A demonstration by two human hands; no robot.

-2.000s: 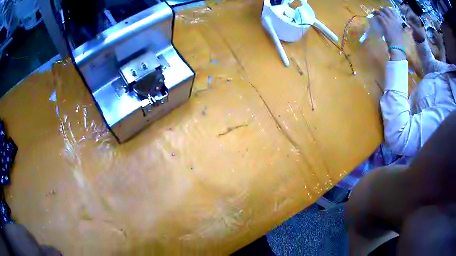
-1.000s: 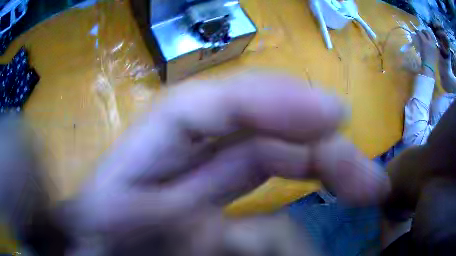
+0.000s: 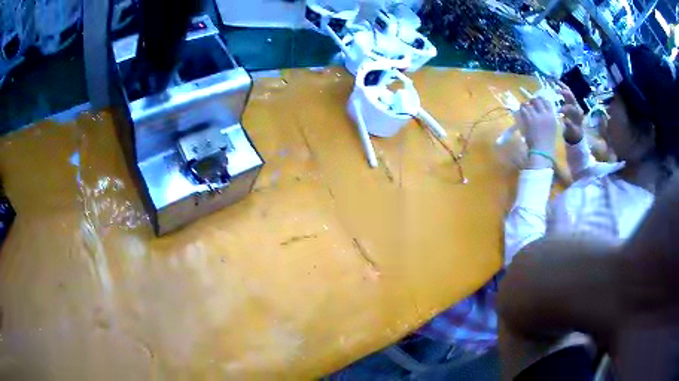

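A white housing (image 3: 385,111) with stick-like arms lies on the orange table at the upper middle, its arms towards me. The silver screw feeder (image 3: 205,167) stands at the upper left with a dark mechanism on its ledge. My left hand is not in view. A large, blurred, skin-toned shape at the lower right edge, very near the camera, looks like part of my right hand or arm (image 3: 569,294). Its fingers cannot be made out, nor whether it holds anything.
More white housings (image 3: 387,37) are heaped behind on the green strip. A thick dark cylinder (image 3: 160,41) hangs over the feeder. Another person (image 3: 577,205) in a pale top sits at the right, hands on white parts with thin wires. A dark pile edge shows at far left.
The blurred hand that filled the middle one second ago is gone from view. The view has shifted, so more of the back strip and the heaped housings shows.
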